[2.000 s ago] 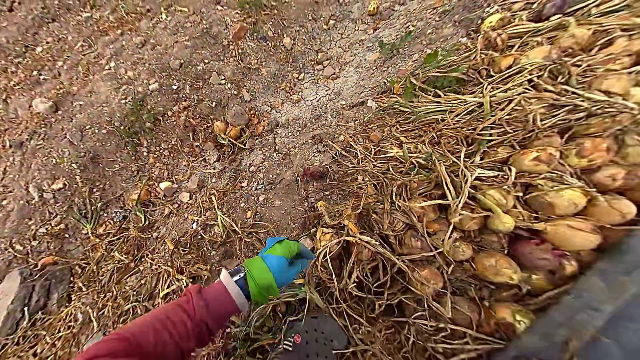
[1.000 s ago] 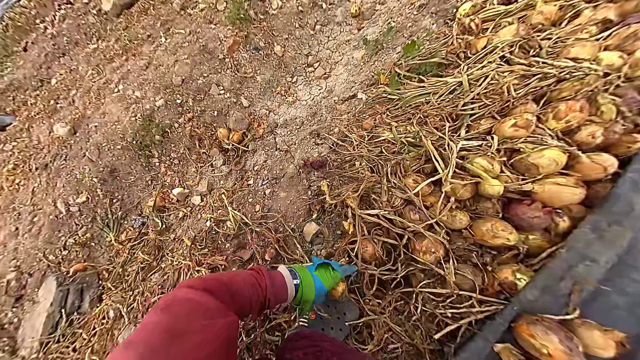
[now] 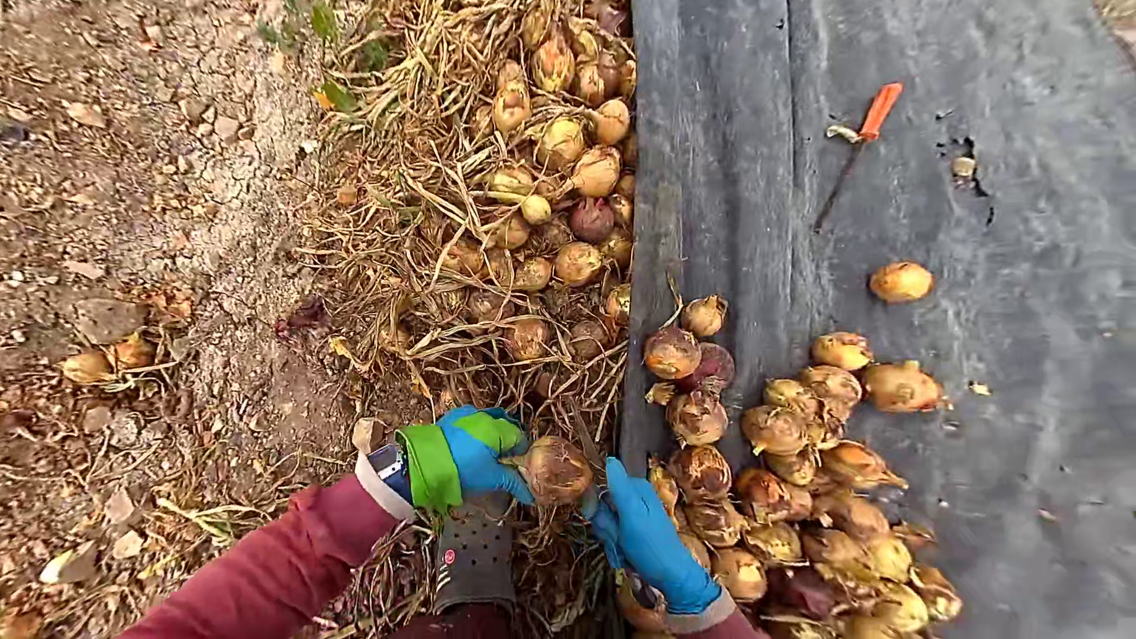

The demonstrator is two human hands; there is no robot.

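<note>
My left hand [image 3: 484, 457], in a blue glove with a green band at the wrist, grips a yellow-brown onion [image 3: 556, 472] by its dry neck. The onion's roots point down toward my shoe. Just right of it is my right hand [image 3: 641, 532], also blue-gloved, with fingers bent near the onion's lower right side. A thin greyish strip shows above these fingers; whether it is a blade or a dry leaf is unclear, and the palm is hidden. Beside the hands lies a row of onions with long dry tops [image 3: 528, 337].
Black ground fabric [image 3: 1021, 497] covers the right side. On it are a heap of topped onions [image 3: 852, 524], a lone onion [image 3: 901, 281] and an orange-handled tool with a thin dark blade [image 3: 879, 113]. A dark perforated clog [image 3: 477, 550] stands below my left hand. Stony soil [image 3: 222, 355] lies left.
The view has swung right, bringing in the fabric and onion heap. My left hand, earlier reaching at the row's edge, now holds up an onion. My right hand has come into view.
</note>
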